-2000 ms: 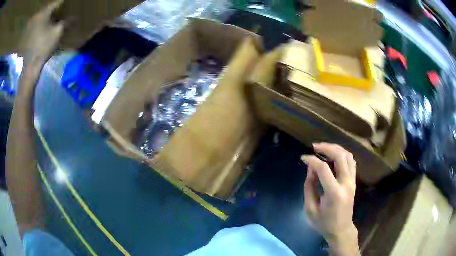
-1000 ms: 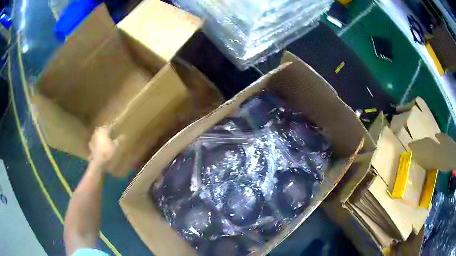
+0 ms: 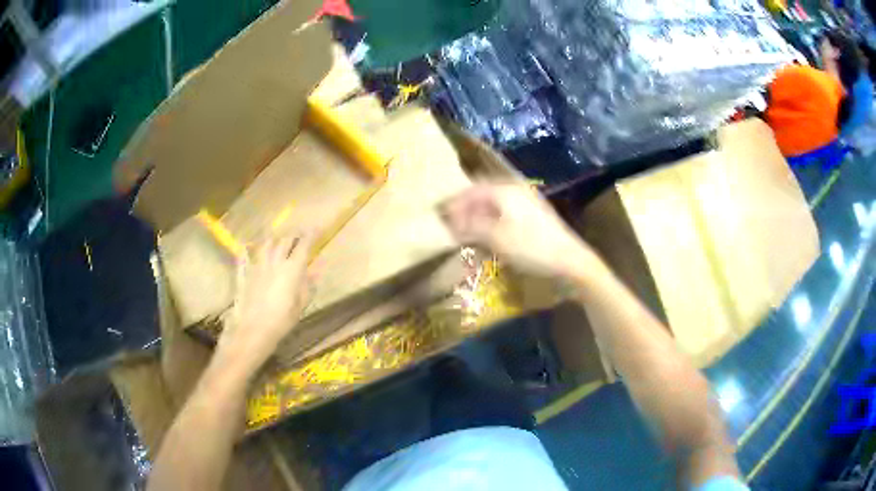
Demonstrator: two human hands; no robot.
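Note:
A brown gift box (image 3: pixel 305 180) with yellow side walls lies open on a pile of flat brown box blanks (image 3: pixel 423 153), its lid raised at the far left. My left hand (image 3: pixel 269 292) is at the box's near edge, fingers over its front. My right hand (image 3: pixel 485 219) is blurred above the right part of the blanks, fingers curled; I cannot tell whether it holds anything. The blanks rest in the work carton (image 3: pixel 480 321), where many thin yellow scraps (image 3: pixel 360 360) show along the near side.
Clear plastic-wrapped items (image 3: pixel 615 77) lie at the back right. A large brown carton (image 3: pixel 720 240) stands at the right. A dark mat (image 3: pixel 101 278) and green belt (image 3: pixel 106 125) are at the left. A person in orange (image 3: pixel 805 110) is at the far right.
The view has swung right, from the carton of dark bags to the work carton. My left hand has left the brown carton at the left and is at the gift box; my right hand is in view again.

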